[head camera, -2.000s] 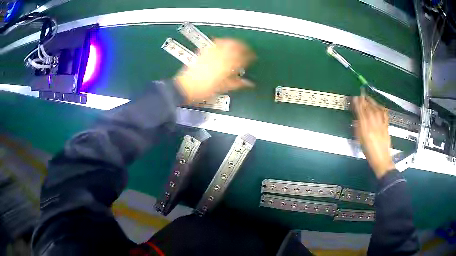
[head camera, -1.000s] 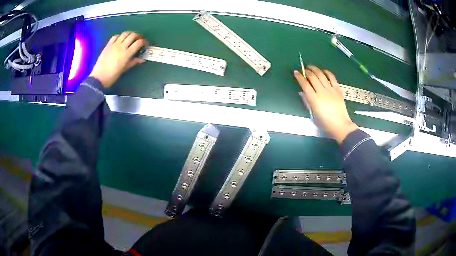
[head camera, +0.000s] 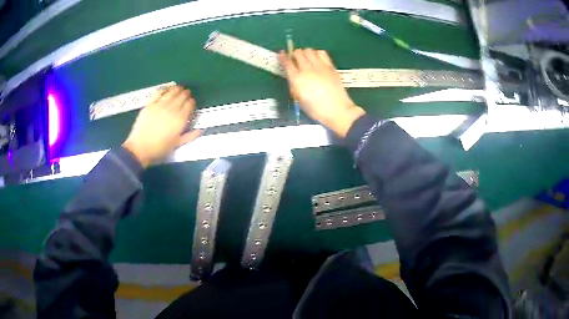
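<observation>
Three carrier strips lie on the green bench in front of me: one at left (head camera: 125, 103), one in the middle (head camera: 240, 113), one slanting behind (head camera: 243, 53). My left hand (head camera: 161, 124) has its fingers on the left strip's right end, beside the middle strip's left end; the fingertips' hold is partly hidden. My right hand (head camera: 321, 90) holds a thin tool (head camera: 290, 45) upright in the picture, its blue end showing below the fingers. This hand covers the slanting strip's right end. Further strips (head camera: 380, 78) run end to end to its right.
Two strips (head camera: 207, 218) (head camera: 267, 209) point towards me at the near edge. More strips (head camera: 343, 199) lie partly under my right sleeve. A purple-glowing box (head camera: 28, 124) stands left. A green-banded tool (head camera: 399, 42) and a white pointed piece (head camera: 443, 95) lie right. A white-silver rail (head camera: 243, 140) crosses the bench.
The view has shifted to the right. The left strip has turned, and my left hand has moved from its left end to its right end. My right hand has moved left to the slanting strip.
</observation>
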